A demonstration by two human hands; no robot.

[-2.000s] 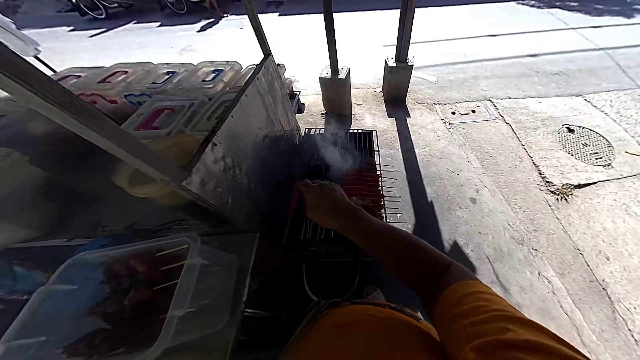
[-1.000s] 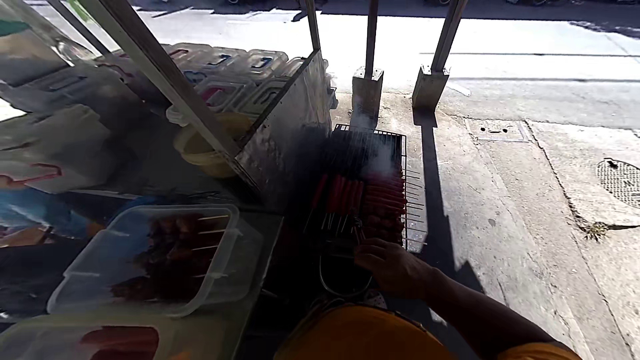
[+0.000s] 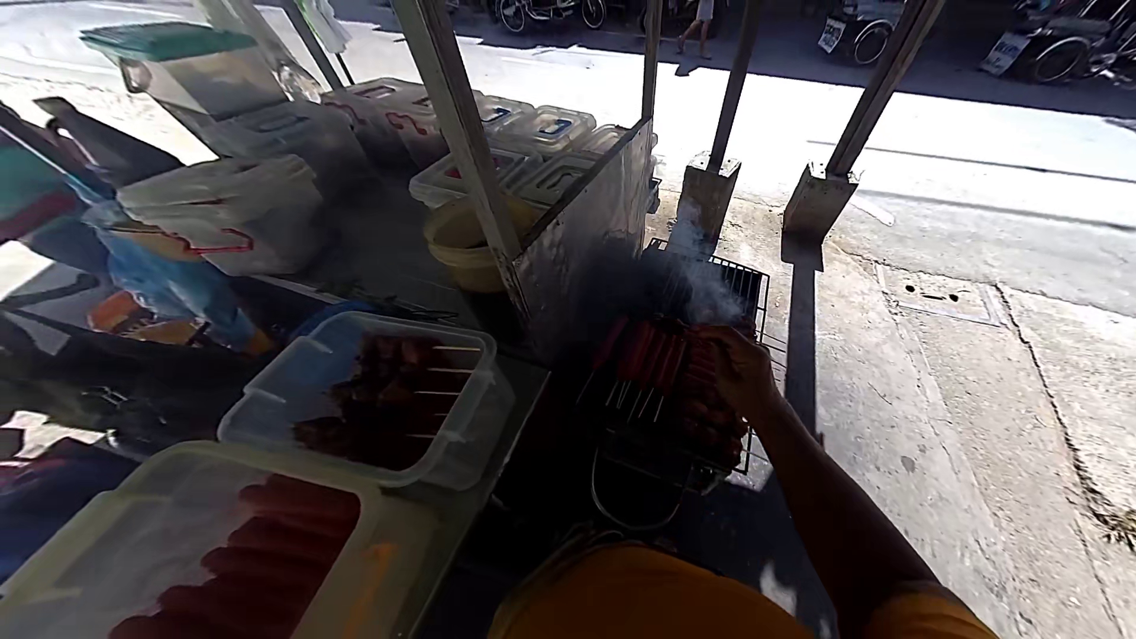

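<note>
My right hand (image 3: 742, 368) reaches over the right part of a smoking wire grill (image 3: 756, 297), its fingers at the skewered meat (image 3: 706, 426). Whether the fingers grip a skewer cannot be made out. Just left of the hand, several red sausages on sticks (image 3: 648, 355) lie side by side, their sticks pointing toward me. My left hand does not show. To the left of the grill, a clear plastic tub (image 3: 484, 355) holds dark meat skewers (image 3: 386, 399). Nearer me, another plastic tub (image 3: 169, 461) contains red sausages (image 3: 257, 550).
A metal panel (image 3: 586, 257) stands between the grill and a table with lidded plastic boxes (image 3: 550, 129) and a yellowish bucket (image 3: 470, 240). Posts rise from concrete blocks (image 3: 818, 202) beyond the grill. At the left, a person in blue (image 3: 169, 275) stands near a plastic bag (image 3: 235, 213).
My right hand has moved from the grill's near end farther up over the meat skewers. The view has swung left and now takes in more of the table and the sausage tub.
</note>
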